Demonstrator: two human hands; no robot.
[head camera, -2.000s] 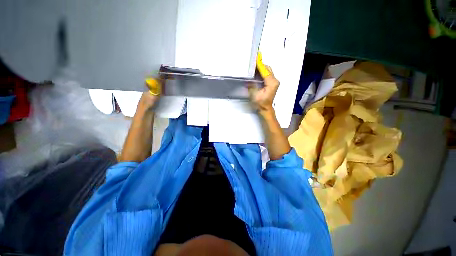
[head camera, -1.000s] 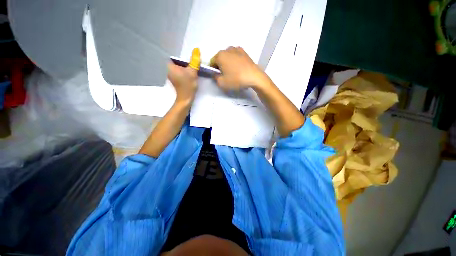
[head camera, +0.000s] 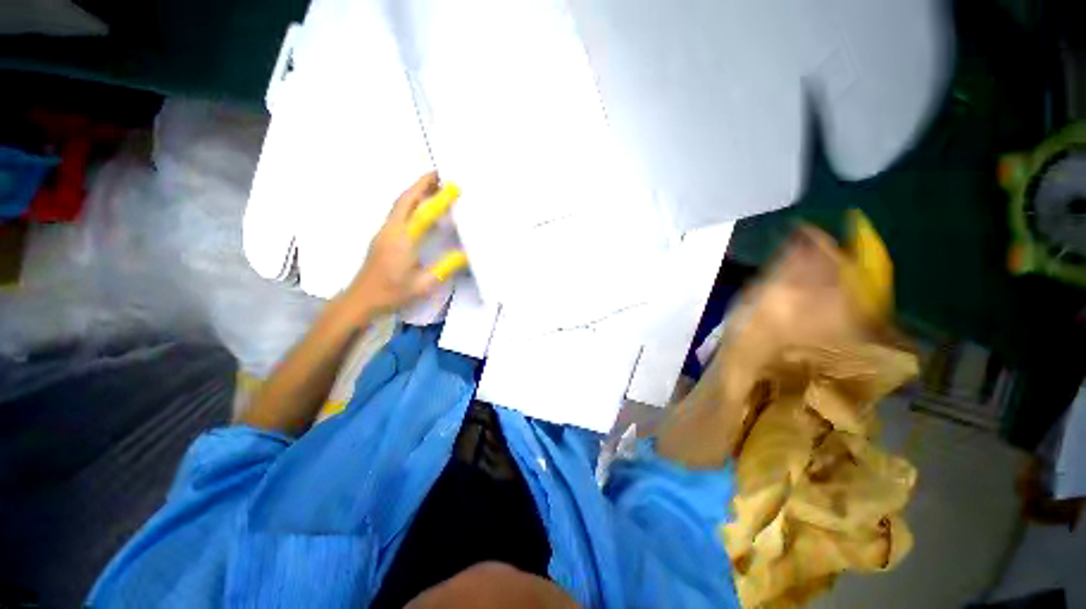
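A large white box blank (head camera: 536, 155) lies in front of me, reaching past the top of the picture. A broad greyish side panel (head camera: 715, 107) with a rounded, notched end is raised on the right. The squarish end flap (head camera: 554, 369) hangs over the front edge toward my body. My left hand (head camera: 411, 250), with yellow finger cots, is at the left side of the blank's middle strip, finger and thumb apart, a small greyish piece between them. My right hand (head camera: 816, 286) is blurred, off the blank to the right, fingers apart and apparently empty.
Crumpled brown kraft paper (head camera: 822, 476) lies at the right, below my right hand. Clear plastic (head camera: 191, 238) and dark plastic (head camera: 107, 416) are at the left. A green-and-orange fan (head camera: 1060, 202) stands at the right edge, beside the dark green bench top (head camera: 941, 238).
The raised grey panel on the left is down, and a grey panel stands raised on the right. My hands have parted; my right hand has moved right, away from the blank.
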